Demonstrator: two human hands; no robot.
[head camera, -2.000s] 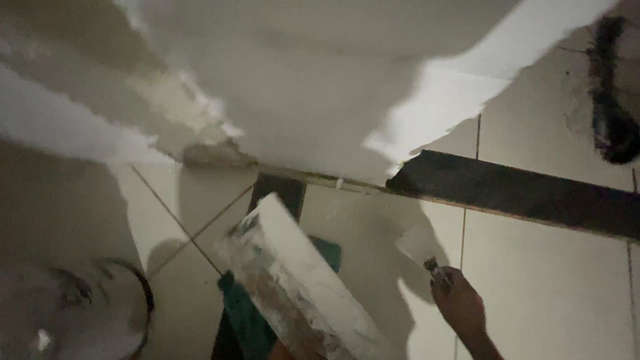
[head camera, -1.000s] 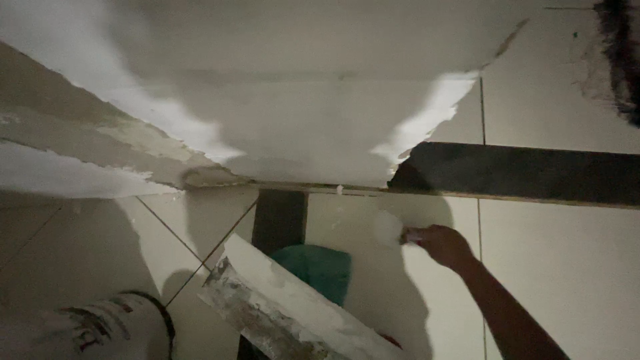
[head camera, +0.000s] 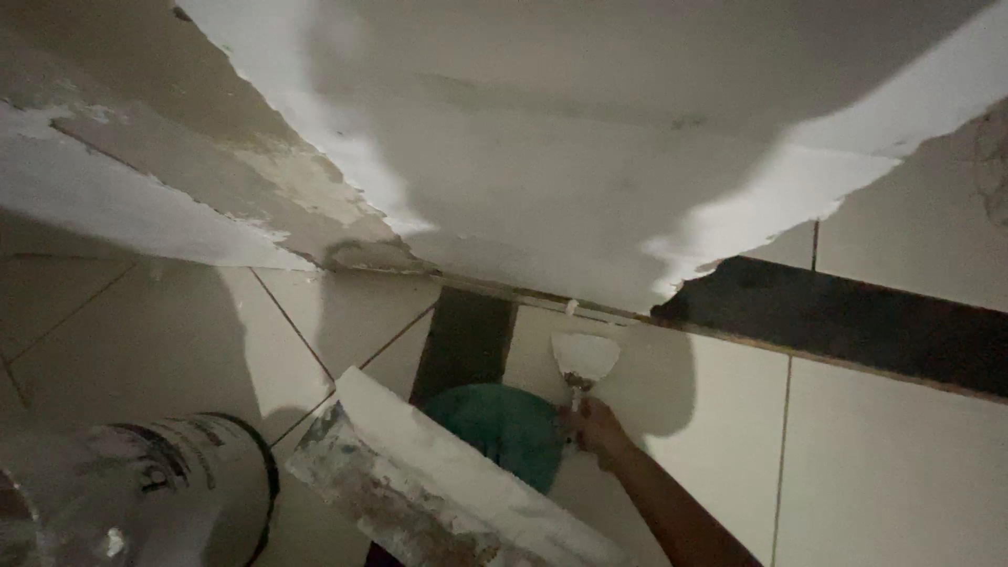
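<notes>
My right hand (head camera: 594, 429) grips the handle of a putty knife (head camera: 585, 356), whose wide blade bears whitish compound and points toward the foot of the plastered wall (head camera: 535, 181). To its left, a long smoothing blade (head camera: 472, 480), smeared with white and grey compound, slants across the bottom of the view. My left hand is hidden; the part of the long blade where a hand could be lies out of sight. Behind the long blade a round teal thing (head camera: 492, 425) shows, partly covered.
A white bucket (head camera: 181, 472) with printing stands or lies at the lower left. Pale floor tiles (head camera: 882, 457) meet the wall, with a dark strip (head camera: 850, 315) at right and another dark band (head camera: 465, 339) below the wall. A small white lump (head camera: 572, 307) sits at the wall's base.
The right hand with the putty knife has turned, so the blade now points up toward the wall instead of left. The view has shifted somewhat.
</notes>
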